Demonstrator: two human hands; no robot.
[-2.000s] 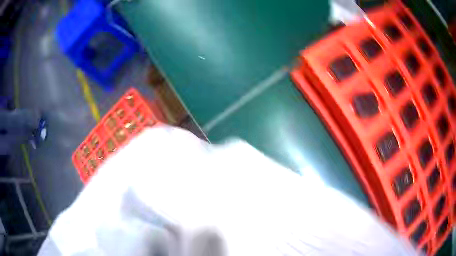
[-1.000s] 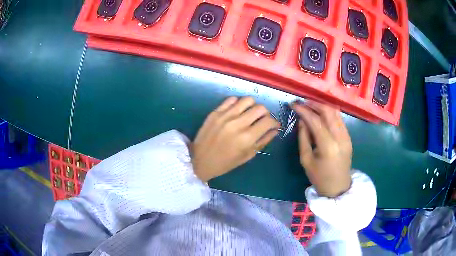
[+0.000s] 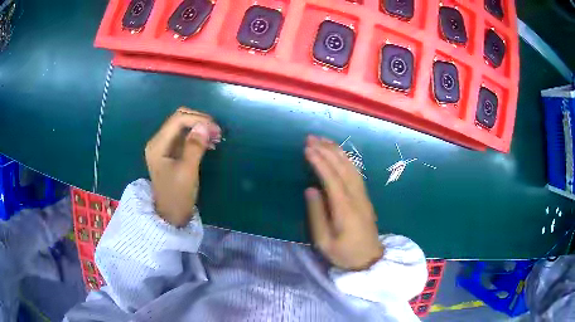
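Note:
Thin silver pins [image 3: 397, 170] lie in a small loose cluster on the green bench, with a few stray ones around it. More pins [image 3: 355, 160] lie just beside the fingertips of my right hand [image 3: 340, 204]. My right hand is low over the bench, fingers stretched and thumb apart, with nothing seen in it. My left hand [image 3: 176, 166] is further left with curled fingers and thumb near the fingertips. A small pale glint shows at its fingertips, too blurred to tell whether it is a held pin.
A red foam tray [image 3: 302, 88] with black watch bodies [image 3: 397, 66] in its pockets lies along the back. A blue and white box [image 3: 560, 141] is at the right, with small white bits [image 3: 552, 220] before it. Red trays [image 3: 88, 217] with gold-brown pieces show below the bench at left.
The view has swung from the bench's end to its front. Since one second ago, my left hand has moved left away from the pins and my right hand has moved left, exposing two pin clusters.

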